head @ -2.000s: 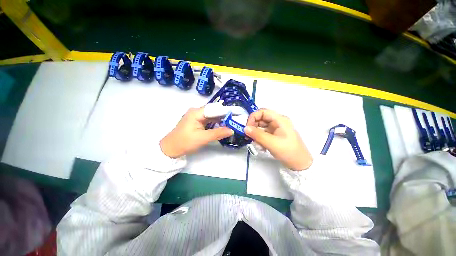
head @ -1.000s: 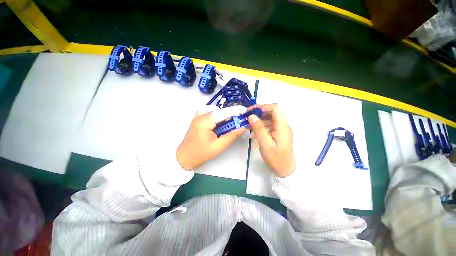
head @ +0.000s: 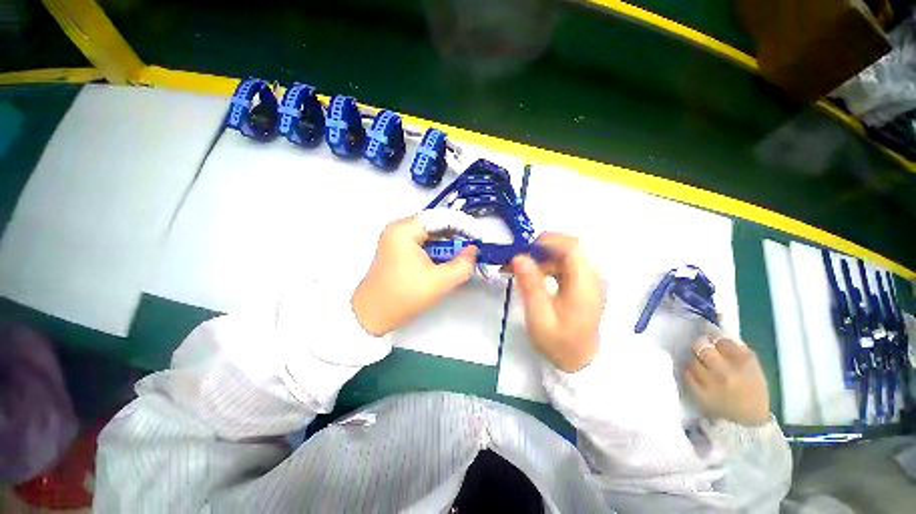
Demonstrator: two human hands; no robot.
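Observation:
My left hand (head: pixel 407 276) and my right hand (head: pixel 562 301) hold one dark blue watch strap (head: pixel 494 253) between their fingertips, level in front of me. A lighter blue patterned part of it shows by my left fingers. The watch's head is hidden or too blurred to tell. Whitish covers or glare show on the left fingertips. Just behind, a pile of open dark blue watches (head: pixel 486 186) overlaps on the white sheet. Several buckled watches (head: pixel 344 126) stand in a row along the yellow edge at the left.
Another person's hand (head: pixel 725 379) is at an open watch (head: pixel 681 291) on the right sheet. More open watches (head: pixel 864 341) lie in rows at far right. The yellow edging (head: pixel 603 177) borders the dark green belt. A brown carton (head: pixel 809 50) is at top right.
My hands have shifted a little and the held strap is turned from slanted to nearly level. Another person's hand has come in at the right-hand watch, whose strap halves look closer together.

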